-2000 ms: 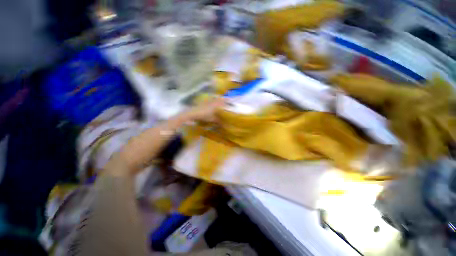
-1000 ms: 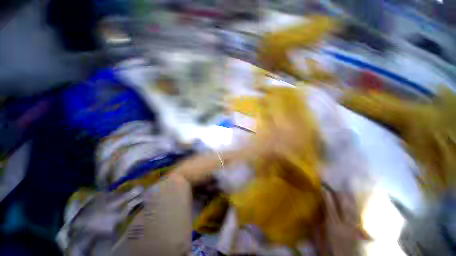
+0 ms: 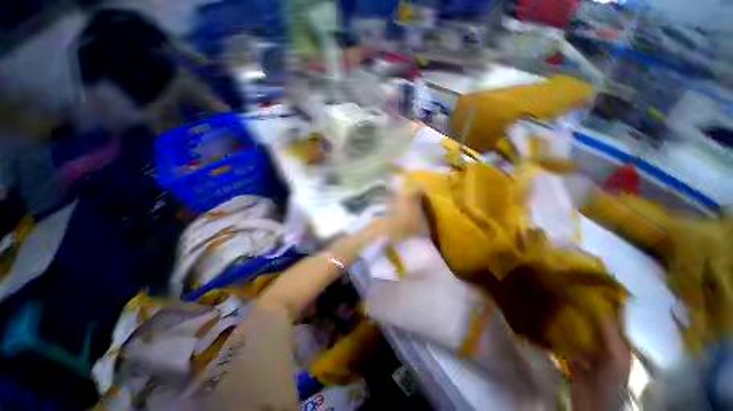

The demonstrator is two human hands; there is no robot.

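A bundle of yellow fabric [image 3: 498,233] with white fabric panels [image 3: 422,301] hangs over the table's near edge at the middle right. My left hand [image 3: 406,210] grips its left end, with the forearm reaching in from the lower left. My right hand [image 3: 603,369] is at the lower right under the yellow cloth and holds its right end; its fingers are partly hidden by the cloth. The picture is blurred.
A blue basket [image 3: 210,160] stands at left, with heaps of white and yellow cloth [image 3: 229,241] below it. A beige machine [image 3: 354,148] is behind my left hand. More yellow cloth [image 3: 691,249] lies at right. The white table edge [image 3: 418,361] runs diagonally.
The yellow cloth was low between my hands and is now raised and spread up to the right. White panels now show at its left. The camera view has shifted.
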